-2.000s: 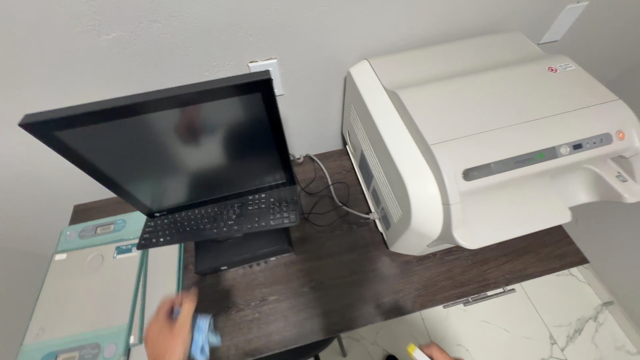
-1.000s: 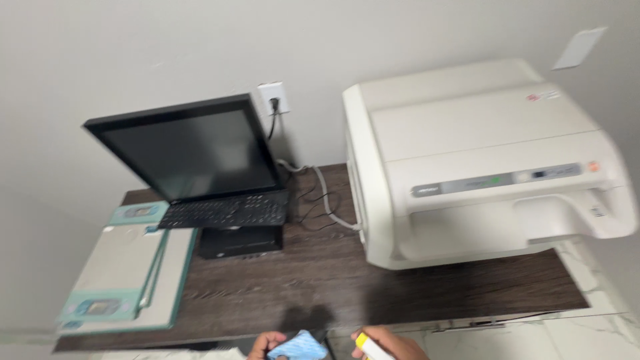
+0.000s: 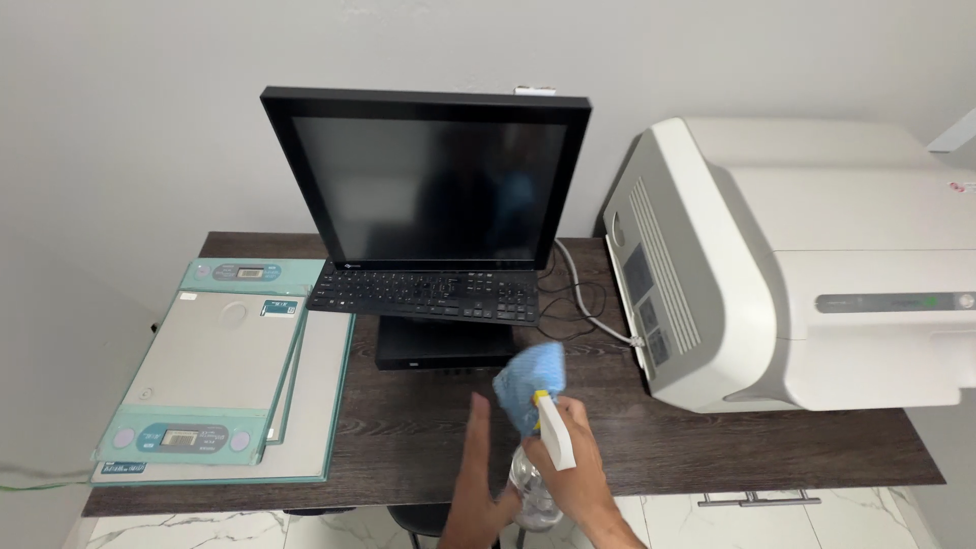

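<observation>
My right hand (image 3: pixel 573 461) is closed around the neck of a clear plastic spray bottle (image 3: pixel 537 496) with a white and yellow trigger head (image 3: pixel 555 431). A blue cloth (image 3: pixel 531 381) is bunched at the front of the spray head, by the fingers of the same hand. My left hand (image 3: pixel 479 480) is beside the bottle with its fingers extended and blurred; whether its palm touches the bottle is unclear. Both hands are over the front edge of the dark wood desk (image 3: pixel 396 450), in front of a black monitor (image 3: pixel 431 183) with a black keyboard (image 3: pixel 427 296) below its screen.
Teal-edged X-ray cassettes (image 3: pixel 221 343) lie stacked on the desk's left. A large white machine (image 3: pixel 762 267) occupies the right side. A gray cable (image 3: pixel 583 297) and thin black wires run between it and the monitor. A dark stool (image 3: pixel 423 520) is partly under the front edge.
The blue cloth, near my left hand one second ago, is now at the spray head by my right hand. My left hand has its fingers spread. The view has shifted.
</observation>
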